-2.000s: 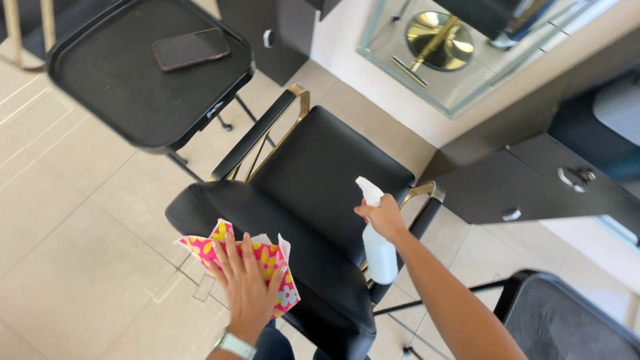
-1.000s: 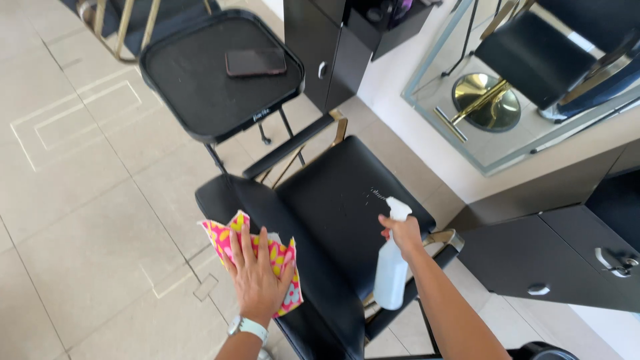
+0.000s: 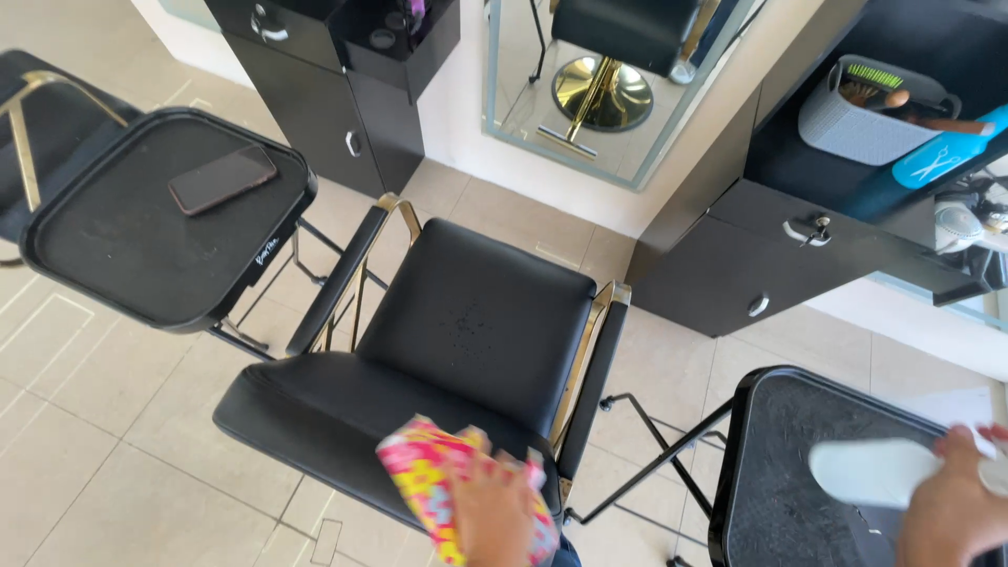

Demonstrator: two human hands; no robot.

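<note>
My left hand point(image 3: 492, 512) presses a pink, yellow and white patterned cloth point(image 3: 429, 480) on the backrest of a black salon chair point(image 3: 315, 425). Small drops of liquid point(image 3: 468, 327) dot the chair's seat point(image 3: 480, 299). At the lower right, blurred, my right hand point(image 3: 953, 504) holds a white spray bottle point(image 3: 870, 472), tilted on its side over a black trolley tray point(image 3: 772, 441). Whether the bottle touches the tray I cannot tell.
Another black tray point(image 3: 102, 252) on legs holds a smartphone point(image 3: 223, 179) at left. Black cabinets point(image 3: 709, 268) and a mirror point(image 3: 567, 150) line the wall. A grey basket point(image 3: 858, 130) of brushes and a blue bottle point(image 3: 945, 157) stand on a shelf.
My right hand has carried the spray bottle from over the chair to the right-hand tray. Liquid spots show on the seat, where none were visible two seconds ago. The left hand stays on the backrest.
</note>
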